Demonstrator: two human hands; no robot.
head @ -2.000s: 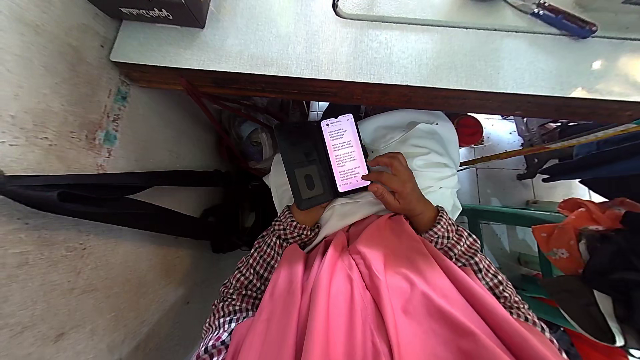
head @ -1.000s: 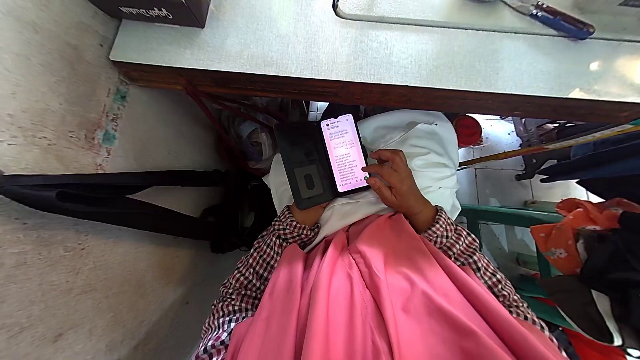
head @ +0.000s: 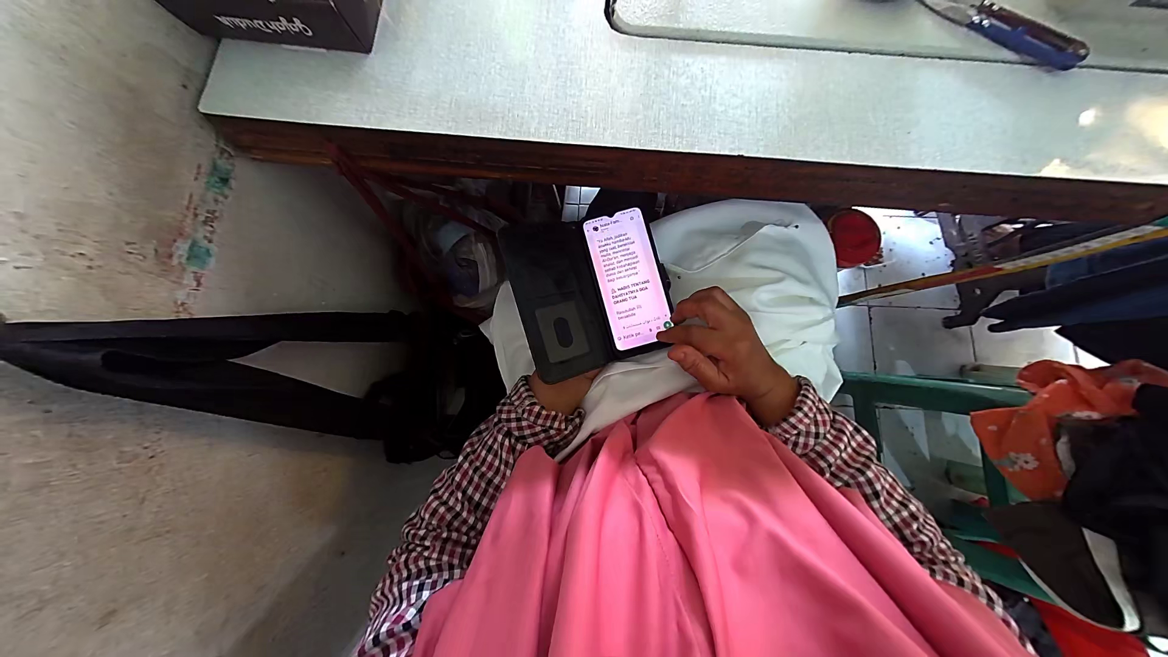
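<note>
A lit smartphone (head: 628, 283) lies in a black flip case (head: 557, 306) opened like a book, above my lap. Writing shows on its screen. My left hand (head: 564, 392) is mostly hidden beneath the case and supports it from below; its fingers cannot be seen. At the phone's lower right corner is my right hand (head: 721, 347), fingers bent, with a fingertip at or just over the screen's lower edge. White cloth (head: 757, 265) covers my lap under the phone.
A table edge (head: 639, 155) runs across in front, bearing a dark box (head: 292, 23) and a screwdriver with a blue handle (head: 1031, 36). A wall with a black strap (head: 201, 328) is on the left. Right are a green plastic chair (head: 940, 392) and piled clothes (head: 1022, 447).
The text on the phone screen has shifted. My right hand's fingers have moved a little at the phone's lower right edge. The left hand stays under the case.
</note>
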